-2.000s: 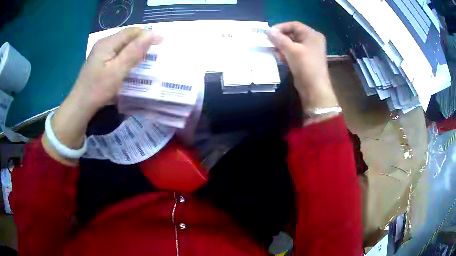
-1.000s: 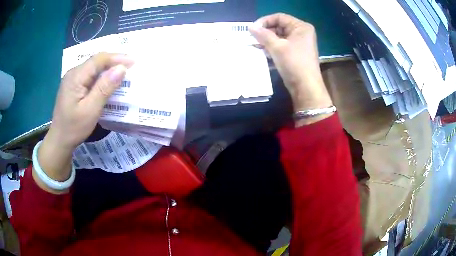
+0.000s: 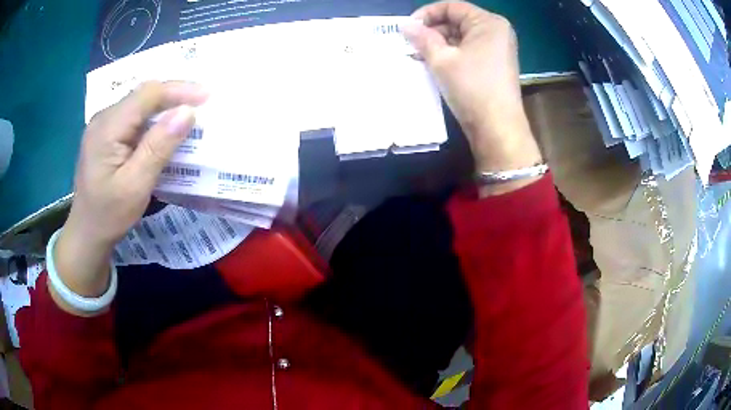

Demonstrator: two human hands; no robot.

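Note:
A stack of flat box blanks (image 3: 321, 88) lies in front of me, black printed panel with a headphone drawing at the back, white notched flaps towards me. My left hand (image 3: 132, 152) holds a fanned label strip (image 3: 224, 180) with barcodes over the left part of the flap. The strip's tail curls down below my left hand. My right hand (image 3: 473, 68) pinches thumb and finger at a small barcode label (image 3: 387, 29) near the flap's upper right corner. I cannot tell whether the label is fully stuck down.
A red object (image 3: 272, 264) lies at my lap. A fanned pile of other blanks (image 3: 633, 112) stands at the right, above brown cardboard (image 3: 633, 256). Part of a white roll (image 3: 5, 144) shows at the left edge of the green bench (image 3: 40, 104).
Since two seconds ago, my left hand and the label strip have moved left and down. My right hand has moved slightly left with its fingers still at the flap corner. The view has shifted.

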